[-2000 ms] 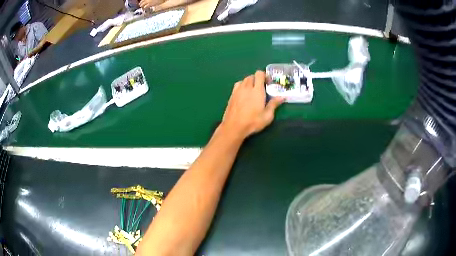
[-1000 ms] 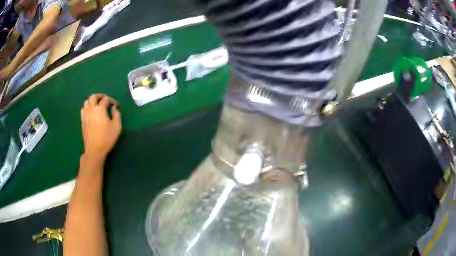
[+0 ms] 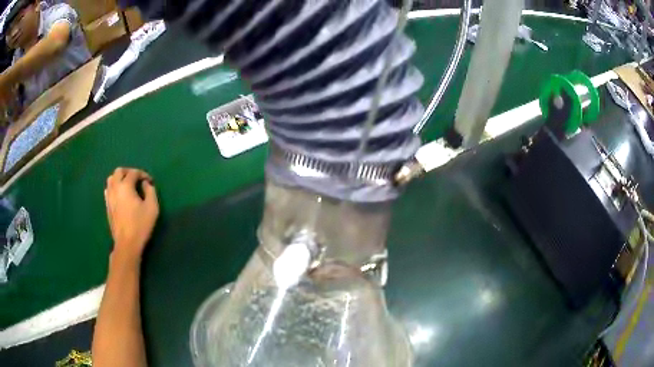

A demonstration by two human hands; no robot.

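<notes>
My left hand (image 3: 132,209) is over the green conveyor belt at the left, back up, with loosely curled fingers and a gap beside the thumb; no object shows in it. A white open housing (image 3: 228,143) with a small circuit board inside lies on the belt to its right, apart from the hand; the ribbed duct hides its right side. A second housing (image 3: 20,233) is at the left edge, with clear plastic beside it. My right hand is not in view.
A ribbed duct (image 3: 337,93) and clear fume cone (image 3: 308,322) fill the middle. A green solder reel (image 3: 570,100) and dark feeder box (image 3: 566,215) stand right. Gold strips (image 3: 74,358) lie bottom left. A person (image 3: 54,43) is across the belt.
My left hand has let go of the housing and moved left of it. The view has turned right, bringing the duct to the middle and the reel and feeder into view.
</notes>
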